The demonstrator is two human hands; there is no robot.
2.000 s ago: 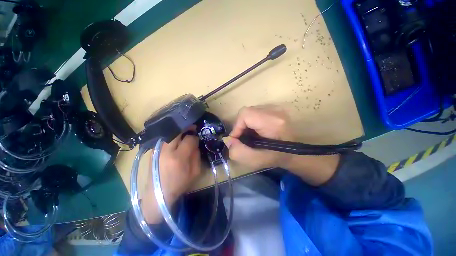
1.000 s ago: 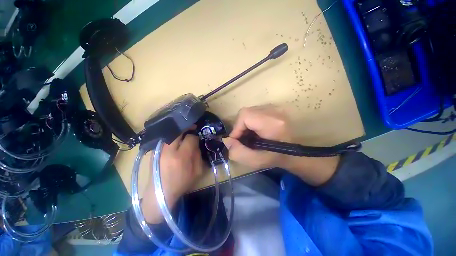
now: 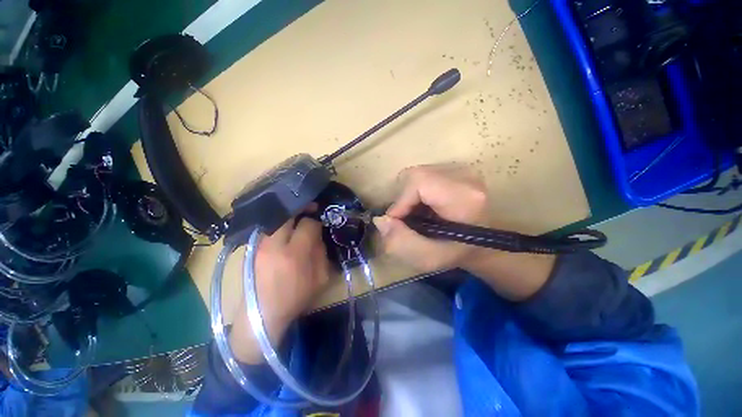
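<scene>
An open black ear cup (image 3: 348, 232) with a shiny silvery centre lies near the board's front edge. My left hand (image 3: 291, 265) holds it from the left; its fingertips are partly hidden under the headset. My right hand (image 3: 435, 213) grips a black soldering iron (image 3: 456, 233) like a pen, its cord running right over my wrist. The iron's tip is at the cup's right side; contact cannot be told. Clear headband hoops (image 3: 259, 318) loop over my left wrist. The second ear cup (image 3: 281, 194) lies above my left hand, with the boom microphone (image 3: 382, 116) pointing up right.
The tan board (image 3: 325, 81) bears scattered specks at right and a thin pale wire (image 3: 498, 42). A black headband pad (image 3: 167, 159) and a round black cup (image 3: 169, 63) lie at left. Several headsets (image 3: 89, 179) stand far left. A blue tray (image 3: 622, 175) with dark items is at right.
My right hand and the iron have shifted slightly right, a little away from the cup's centre. The cord loop at my wrist bulges further right. My left hand stays on the cup.
</scene>
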